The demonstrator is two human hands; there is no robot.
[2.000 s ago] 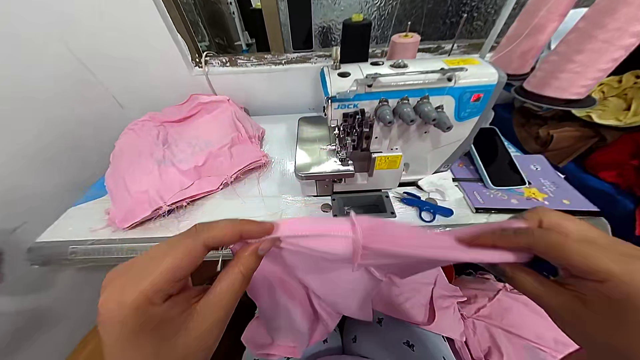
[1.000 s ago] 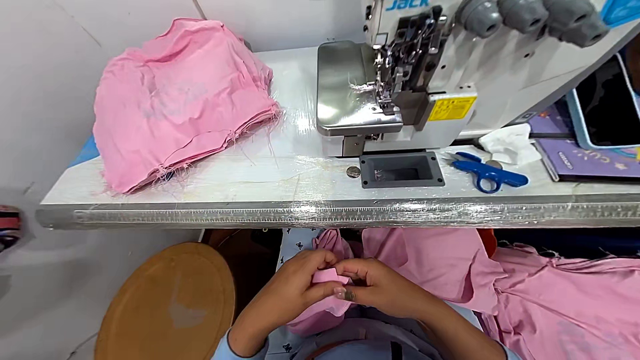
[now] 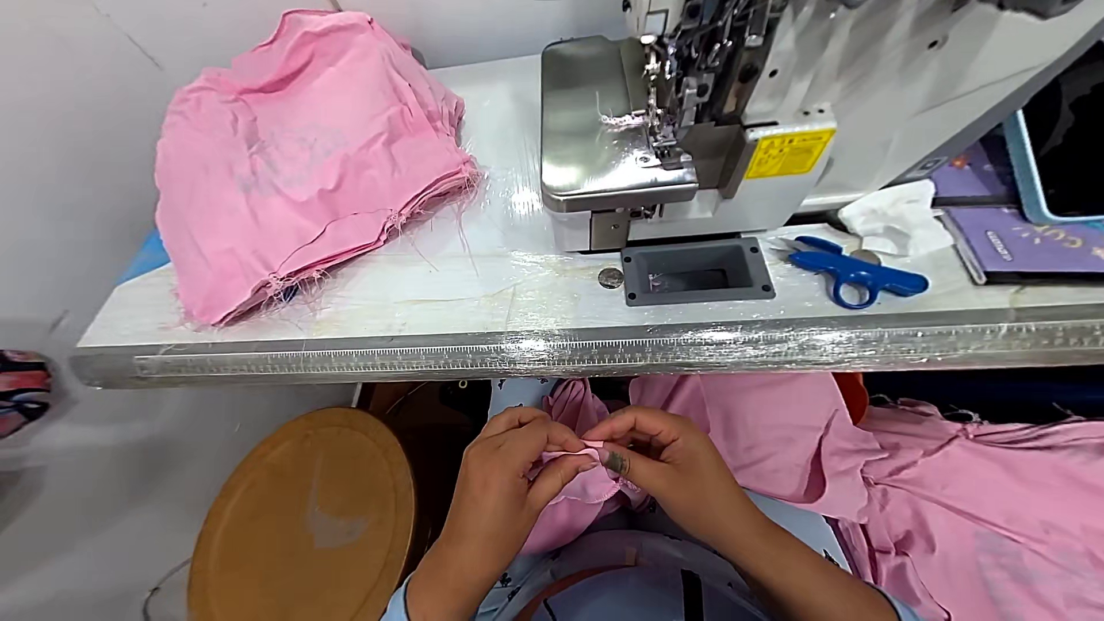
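Observation:
Over my lap, below the table's front edge, my left hand (image 3: 517, 474) and my right hand (image 3: 660, 453) meet fingertip to fingertip. Both pinch the folded edge of a pink fabric piece (image 3: 565, 517), which hangs down between them and has a stitched edge. More pink fabric (image 3: 759, 431) lies over my lap to the right of my hands. On the table's left part rests a stack of pink fabric pieces (image 3: 302, 164) with frayed threads along its edge. An overlock sewing machine (image 3: 617, 129) stands beyond my hands, with a bit of thread on its metal plate.
Blue thread snips (image 3: 862, 269), a coin (image 3: 611, 278), white scrap (image 3: 897, 217), purple notebook (image 3: 1026, 246) and phone (image 3: 1065, 147) lie on the table. Its front edge (image 3: 535, 352) carries a ruler. A round brown stool or lid (image 3: 302, 517) is at lower left.
Two seconds ago my hands held pink fabric stretched wide in front of the machine; now they are close together, low over my lap. The view has tilted down.

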